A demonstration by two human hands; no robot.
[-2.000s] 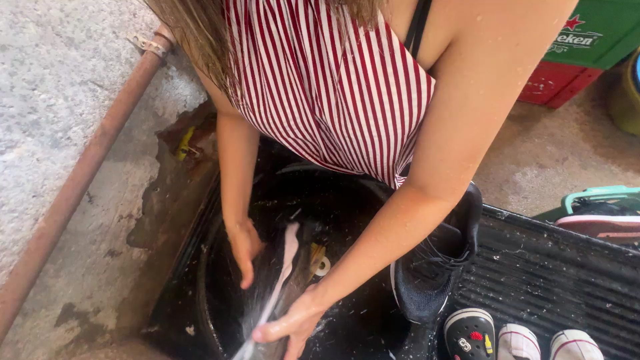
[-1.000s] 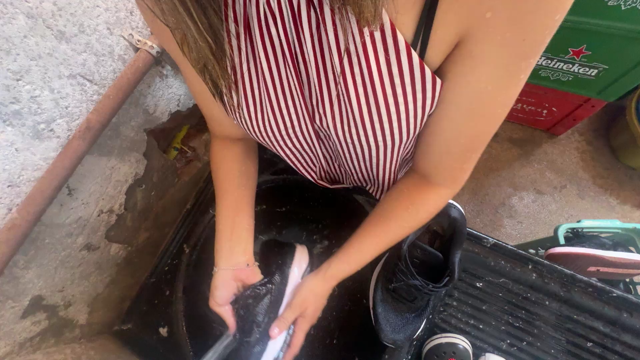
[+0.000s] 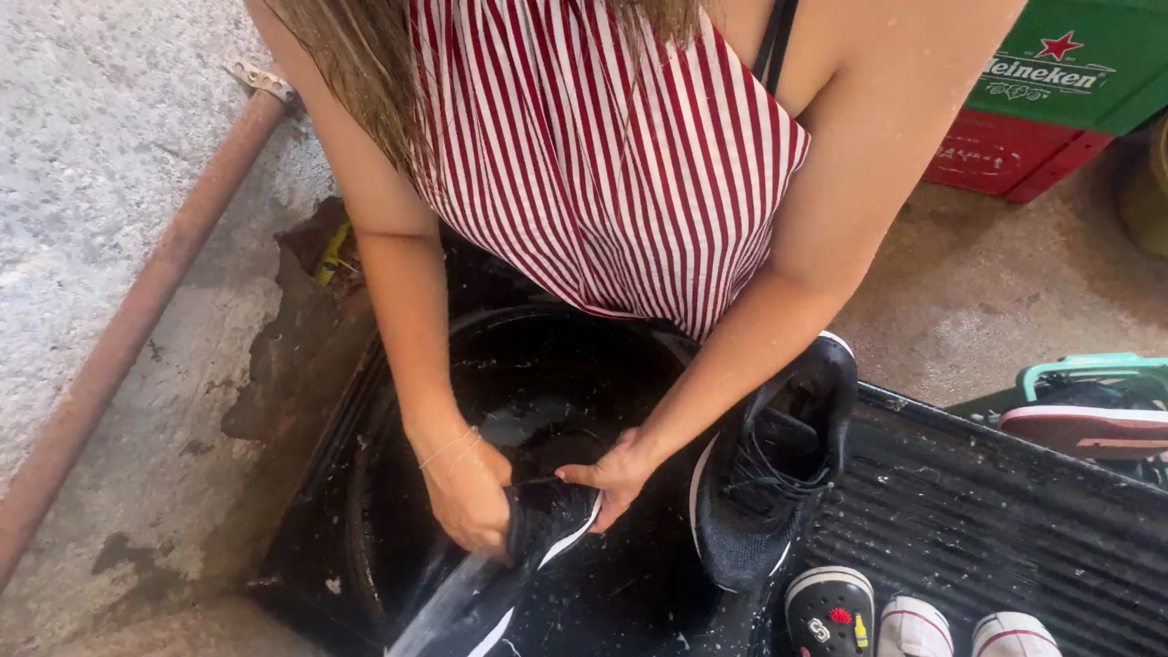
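My left hand [image 3: 613, 479], on the image's right, grips one end of a wet black sneaker [image 3: 557, 520] with a white sole edge. On the image's left, my right hand [image 3: 467, 497] holds the same sneaker, its fingers partly hidden at the shoe's dark fabric. The shoe is tilted over a round black basin [image 3: 365, 520]. A blurred stream of water [image 3: 447, 593] runs at the lower left, below my right hand. Another white edge [image 3: 493, 634] shows lower down; whether it belongs to the same shoe I cannot tell. A second black laced sneaker [image 3: 748, 520] rests right of the basin.
Right of the basin is a ribbed black drainboard [image 3: 958, 484] with a decorated black clog [image 3: 829, 611] and white toe caps [image 3: 915, 628]. Beyond it stand a teal-rimmed basket [image 3: 1077, 367] with shoes and stacked green [image 3: 1086, 91] and red crates [image 3: 1013, 155]. A rusty pipe [image 3: 151, 301] runs at left.
Two seconds ago my hands were spread apart around the sprayed shoe; now both grip it. Since one second ago the sneaker has turned, and my right hand has shifted on it.
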